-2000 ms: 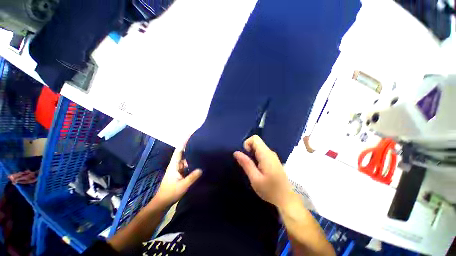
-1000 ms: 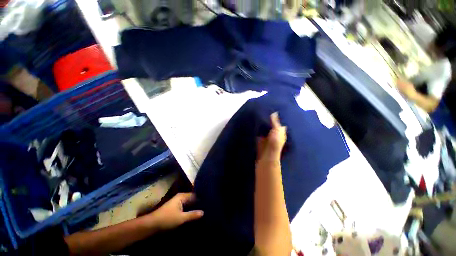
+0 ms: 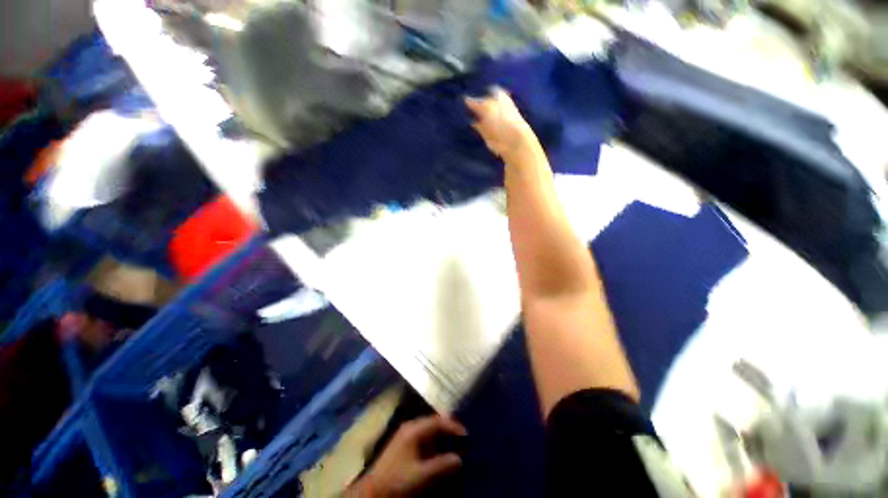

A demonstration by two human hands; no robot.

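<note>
A navy cut panel (image 3: pixel 652 277) lies on the white table and runs down to the wearer's lap, partly hidden by my right arm. My right hand (image 3: pixel 497 122) is stretched out to the pile of navy cut pieces (image 3: pixel 389 160) at the back of the table; blur hides whether its fingers hold any cloth. My left hand (image 3: pixel 414 459) is low at the table's front edge, beside the navy panel, with its fingers bent; whether it grips the cloth's edge cannot be told.
Blue lattice baskets (image 3: pixel 166 340) with cloth scraps stand at the left, with a red thing (image 3: pixel 209 236) behind them. A long dark bundle (image 3: pixel 740 146) lies at the back right. The sewing machine (image 3: pixel 828 428) is blurred at lower right. Part of another person shows at far left.
The view has swung left from the machine. My right hand has left the panel and reached forward to the navy pile. My left hand stays low near the front edge.
</note>
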